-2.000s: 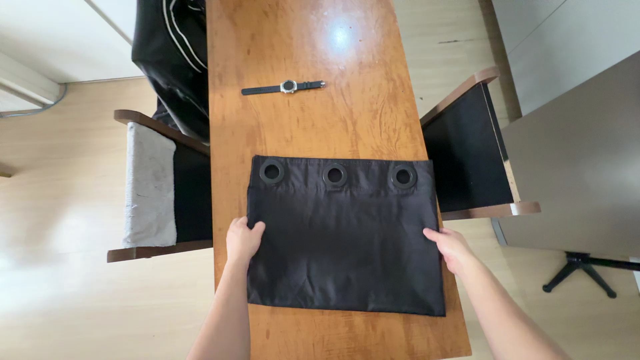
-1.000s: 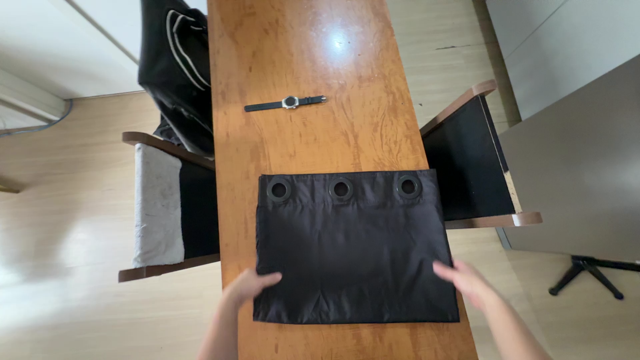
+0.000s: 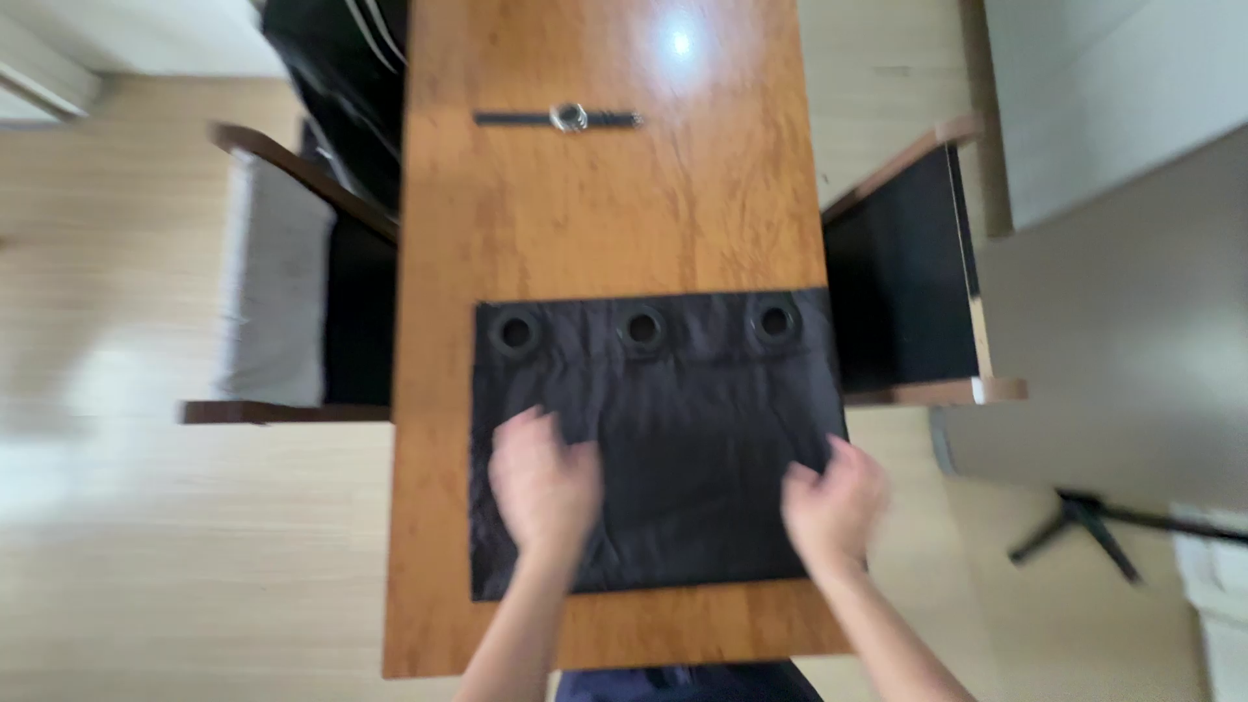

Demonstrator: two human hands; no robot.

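A black fabric panel [image 3: 682, 419] with a row of three dark eyelets along its far edge lies flat on the wooden table. My left hand [image 3: 546, 483] is over the left part of the cloth, blurred, with nothing seen between its fingers. Over the cloth's right edge is my right hand [image 3: 834, 497], fingers curled and blurred; whether it pinches the edge cannot be told. Farther up the table lies a wristwatch [image 3: 569, 118] with a dark strap, stretched out flat.
The wooden table [image 3: 624, 224] has a chair [image 3: 283, 283] with a pale cloth on its left and a black chair [image 3: 902, 273] on its right. A black bag [image 3: 336, 88] stands at the upper left. Black stand legs [image 3: 1082, 517] rest on the floor at right.
My left hand has moved from the cloth's left edge to over its surface. My right hand has moved up along the right edge.
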